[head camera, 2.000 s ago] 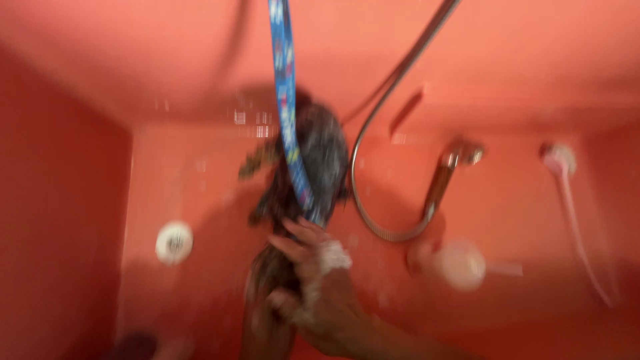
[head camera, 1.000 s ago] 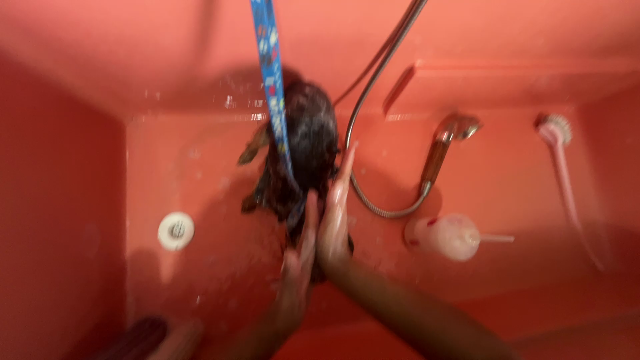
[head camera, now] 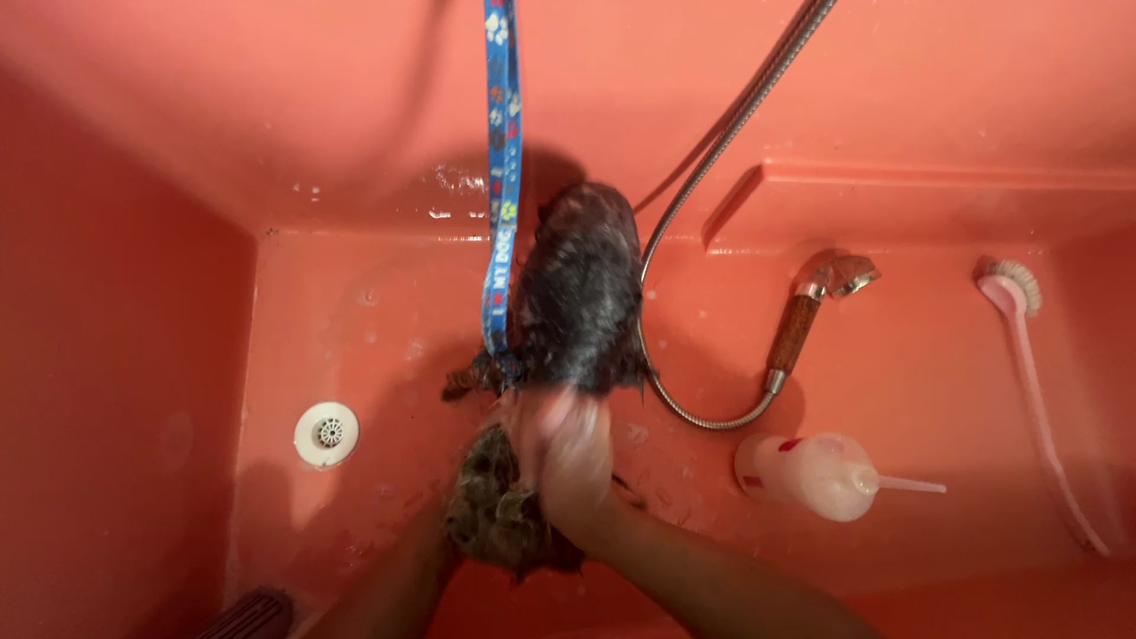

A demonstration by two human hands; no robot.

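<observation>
A small wet dog (head camera: 581,293) with dark fur stands in a coral-coloured tub, its back toward the far wall and its lighter brown head toward me. A blue leash (head camera: 501,177) printed with paws and words runs from its neck up out of view. My right hand (head camera: 572,453), blurred and wet, lies over the dog's neck and shoulders. Close beside it, my left hand (head camera: 519,422) touches the neck on the left, partly hidden by the head and the right hand. Whether the fingers grip any fur is not clear.
Right of the dog lie a shower head (head camera: 794,333) on a looping metal hose (head camera: 710,160), a translucent squeeze bottle (head camera: 816,475) with a nozzle, and a pink long-handled brush (head camera: 1029,382). A white drain (head camera: 327,434) is at left, a dark ribbed object (head camera: 253,614) at lower left.
The dog's brown head now shows between my forearms. My hands, pressed along its side a second ago, are now over its neck and shoulders.
</observation>
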